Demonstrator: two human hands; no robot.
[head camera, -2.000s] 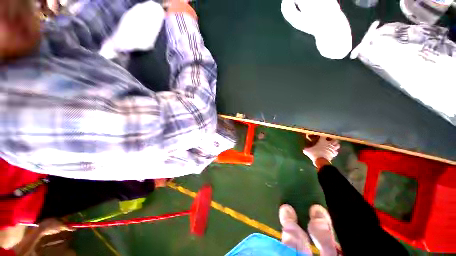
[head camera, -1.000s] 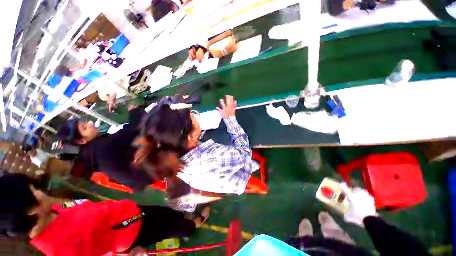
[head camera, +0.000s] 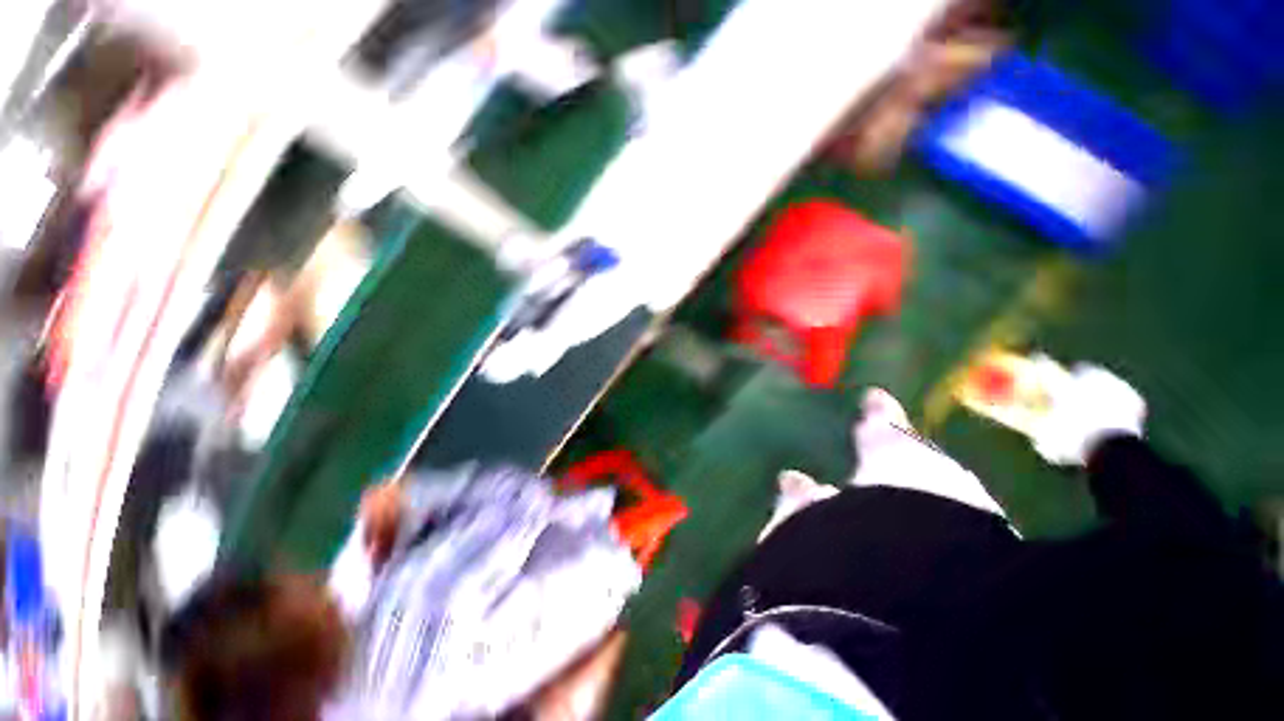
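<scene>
A pale yellow can with a round red spot hangs over the green floor at the right. My right hand, in a white glove, is closed on its right end. The picture is blurred, so the fingers and the exact hold are unclear. The black sleeve runs down to the right. My left hand is not in view.
A red stool stands beside the white-covered bench. Another red stool shows lower left, near a person in a plaid shirt. A blue tray with a white sheet lies upper right. The green conveyor runs behind the bench.
The view has turned right, away from the seated people. The gloved hand and can now appear farther right and higher, past the red stool. The blue tray has come into view.
</scene>
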